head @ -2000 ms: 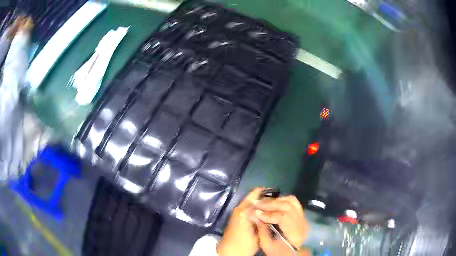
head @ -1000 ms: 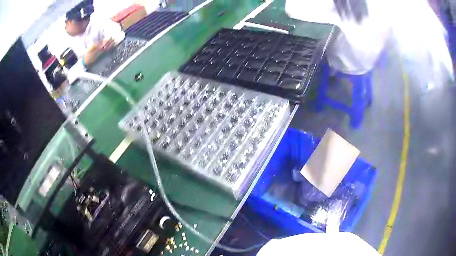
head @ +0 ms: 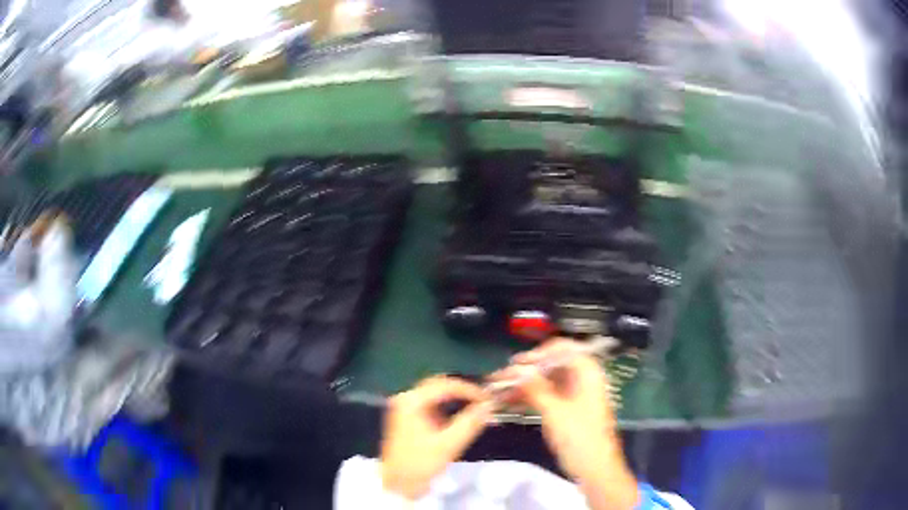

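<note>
The frame is blurred. My left hand is at the bottom centre, thumb and fingers pinched together on a small blurred part. My right hand meets it from the right, with a blue band at the wrist. A thin pale strip, seemingly tweezers, sticks out past the right fingers. The fingers hide most of the small part. Both hands are just in front of the black machine with its red button and pale round buttons.
A black blister tray lies left of the machine, with white strips farther left. A clear blister tray is at the right. Tiny cream bits lie before the machine. A blue bin is low right. Another person's sleeve shows far left.
The view has swung back from the right-hand side to the machine. Both hands, out of view a second ago, show together again; two seconds ago they were also together.
</note>
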